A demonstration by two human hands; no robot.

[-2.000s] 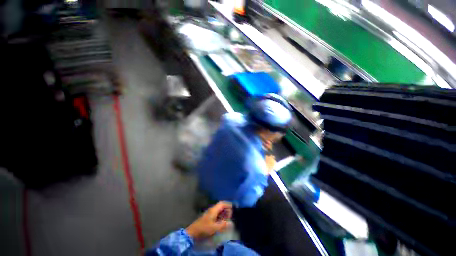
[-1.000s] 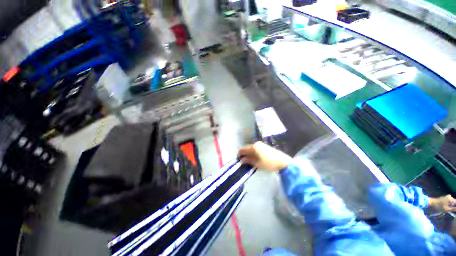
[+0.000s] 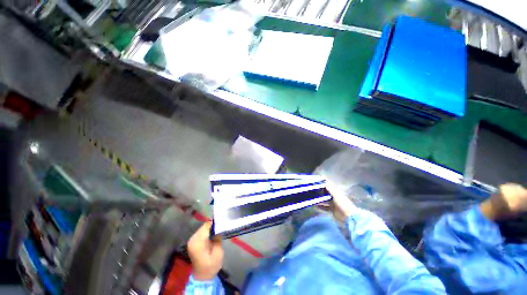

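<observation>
A fan of black sheets with white strips (image 3: 271,201) is held up in front of me, over the floor and beside the bench edge. My left hand (image 3: 205,253) grips its left end near the lower corner. My right hand (image 3: 341,201) holds its right end, with the fingers partly hidden and blurred. The sheets overlap and spread wider towards the left; I cannot tell how many there are.
The green bench (image 3: 346,63) runs above, with a pale metal edge. On it are a white panel (image 3: 294,57), a clear plastic bag (image 3: 202,46) and a blue-filmed panel stack (image 3: 425,63). Another person's hand (image 3: 511,201) is at far right. A rack with rollers (image 3: 110,248) stands lower left.
The view has swung round towards the bench. The sheets, hanging from one hand a second ago, are now held up between both hands. My left hand has come onto their left end.
</observation>
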